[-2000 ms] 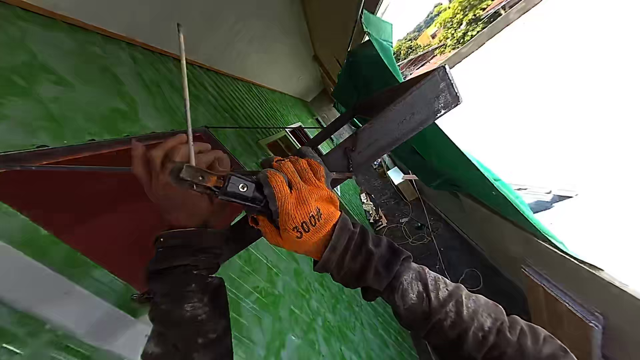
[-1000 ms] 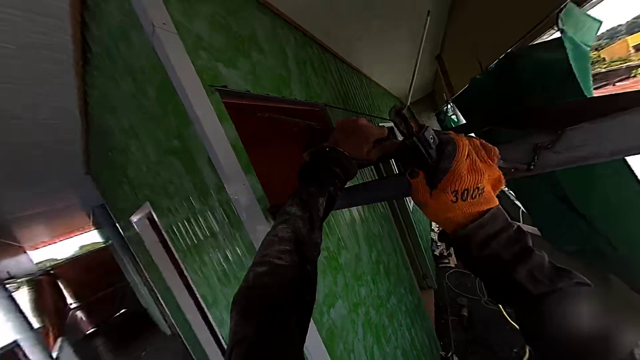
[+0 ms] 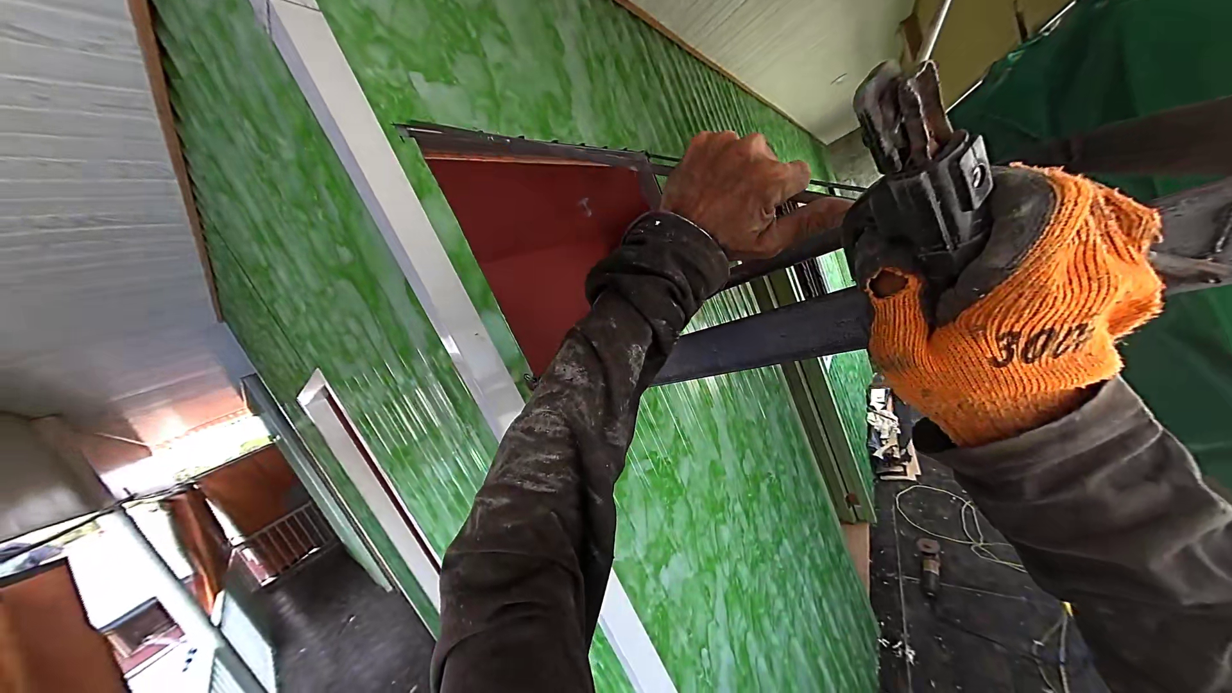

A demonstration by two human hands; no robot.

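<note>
My right hand [image 3: 1020, 308], in an orange knit glove with dark palm coating, grips a black welding electrode holder [image 3: 924, 183]. A thin rod [image 3: 938, 24] rises from behind its jaws. My left hand [image 3: 741, 192], bare below a dark, dusty sleeve, is curled at a dark metal bar [image 3: 794, 252], just left of the holder; its fingertips are partly hidden, so its hold is unclear. A thicker dark metal bar [image 3: 770, 337] runs below it and passes behind the glove. Behind my left hand is a dark red panel [image 3: 539, 241] with a dark metal edge.
A glossy green wall [image 3: 731, 520] with white trim [image 3: 385, 202] fills the middle. Green sheeting [image 3: 1155, 67] hangs at right beside another dark metal beam [image 3: 1193, 231]. Far below, a dark floor [image 3: 991, 616] holds a loose cable [image 3: 953, 510] and a small tool [image 3: 929, 568].
The view has swung considerably. My left hand, behind the electrode holder two seconds ago, now shows to the left of it. The holder has stayed in my right hand, its jaws now pointing up.
</note>
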